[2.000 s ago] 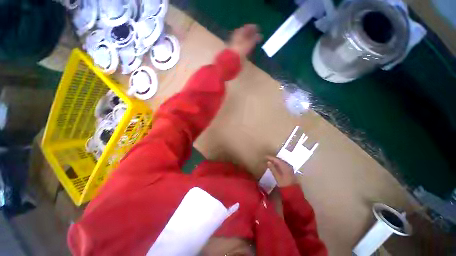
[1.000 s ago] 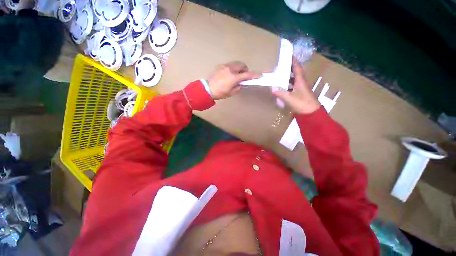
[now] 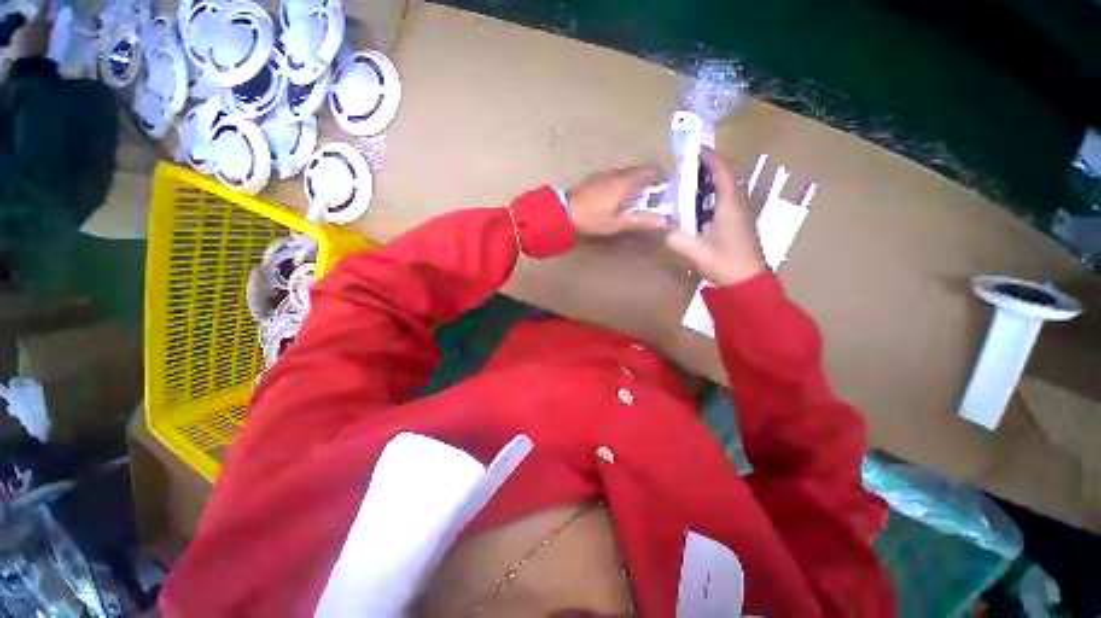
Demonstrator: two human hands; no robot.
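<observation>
A white ring part (image 3: 689, 181) is held edge-on above the cardboard-covered bench. My right hand (image 3: 722, 229) grips it from the right side. My left hand (image 3: 616, 202) is at its left side, with its fingers on a white piece that meets the ring; the fingers partly hide this contact. Flat white stems (image 3: 779, 229) with thin prongs lie on the bench just right of my right hand. A joined stem-and-ring piece (image 3: 1002, 362) lies at the right end of the bench.
White ring parts (image 3: 229, 103) are heaped at the upper left. A yellow crate (image 3: 199, 314) with rings in it stands below them. A shiny clear clump (image 3: 712, 87) lies at the far bench edge, beside the green belt (image 3: 845, 60). A green-lined bin (image 3: 954, 543) is at the lower right.
Two seconds ago my left hand was reaching out and my right was at the stems. Both then came together on the ring part, which now shows more edge-on. The view has shifted.
</observation>
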